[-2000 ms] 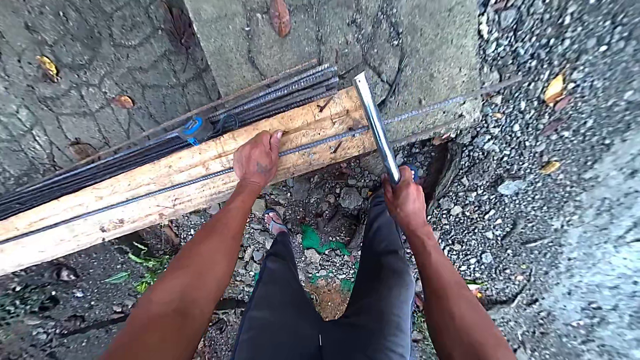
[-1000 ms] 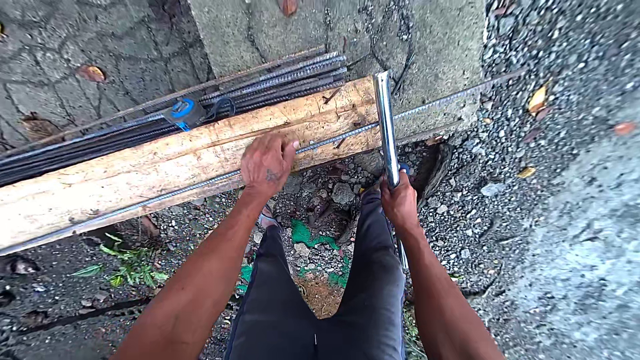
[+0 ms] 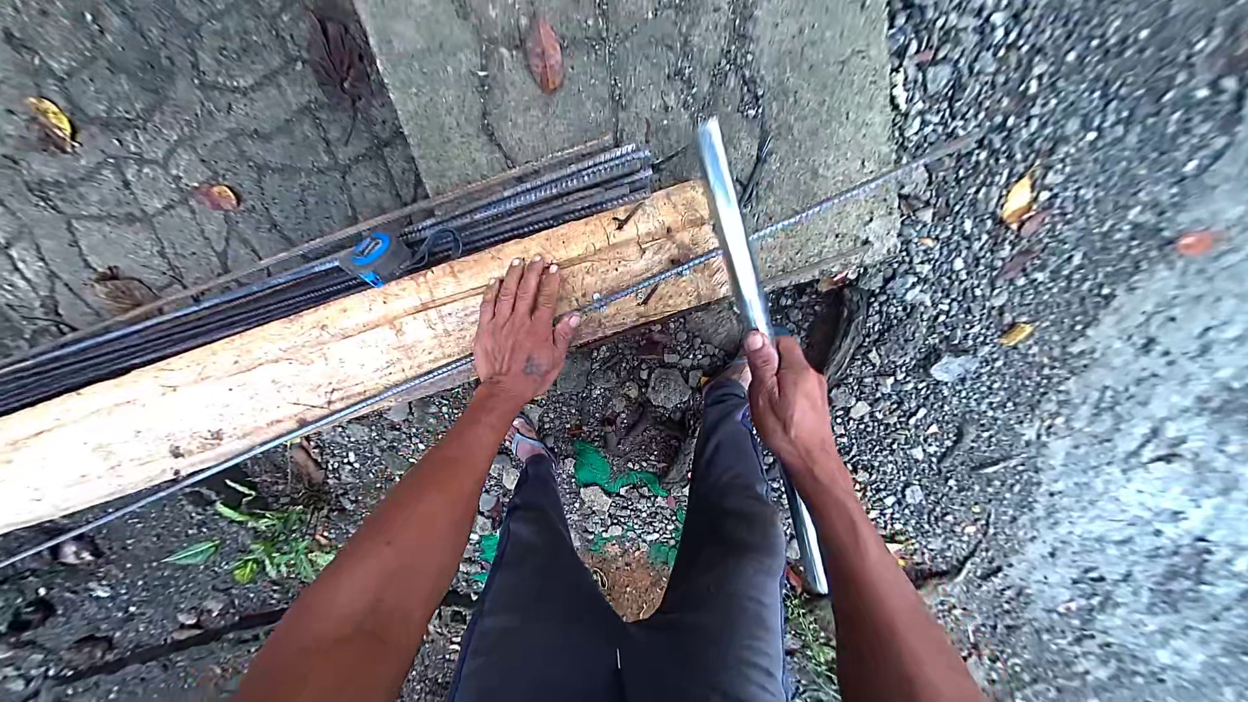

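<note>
My left hand (image 3: 522,331) lies palm down on a long wooden beam (image 3: 292,361), fingers spread, over a single steel rebar (image 3: 663,280) that runs lengthwise along the wood and out past its right end. Whether the palm presses on the rebar is hidden. My right hand (image 3: 792,395) is closed around a shiny metal pipe (image 3: 733,229), whose upper part crosses over the rebar at the beam's right end; its lower end shows beside my right leg. Beyond the beam lies a bundle of rebars (image 3: 546,200), with a blue and black tape measure (image 3: 375,255) on it.
A concrete slab (image 3: 643,78) lies under the beam's right end. Loose gravel (image 3: 936,409) spreads to the right, beside a pale concrete surface (image 3: 1150,468). Stones and green mesh scraps (image 3: 604,470) lie between my feet. Small green plants (image 3: 268,546) grow at lower left.
My left hand has gone from closed fingers around the rebar to lying flatter on the beam. The pipe's lower end now shows more plainly below my right hand, which still grips it.
</note>
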